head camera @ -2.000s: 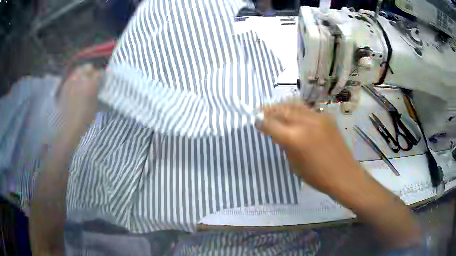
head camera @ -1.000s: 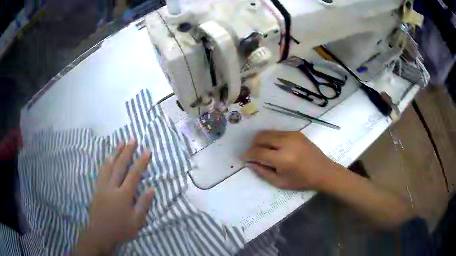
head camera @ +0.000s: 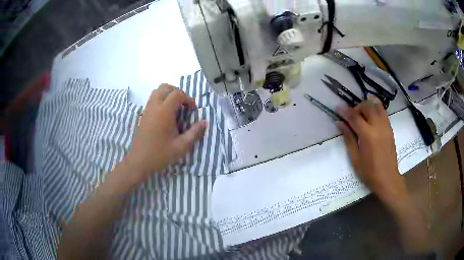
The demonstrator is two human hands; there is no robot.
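White and grey-blue striped fabric (head camera: 196,195) covers the left of the table beside the needle plate (head camera: 248,107). My left hand (head camera: 165,127) rests on it, fingers bent, thumb and index finger apart over a small fold. My right hand (head camera: 370,139) is at the rear end of the silver tweezers (head camera: 321,105), with thumb and index finger around it. The tweezers lie low over the machine bed, points toward the needle area. The fabric under my left palm is hidden.
The sewing machine head (head camera: 254,45) stands above the needle plate. Thread snips (head camera: 340,89) and black-handled shears (head camera: 374,84) lie beside my right fingers. A long black-handled tool (head camera: 421,124) lies farther right. Striped fabric hangs at the front edge.
The fabric, earlier lifted between both hands, now lies on the table. My right hand has moved right to the tweezers. My left fingers, spread before, are now bent. The camera view has shifted.
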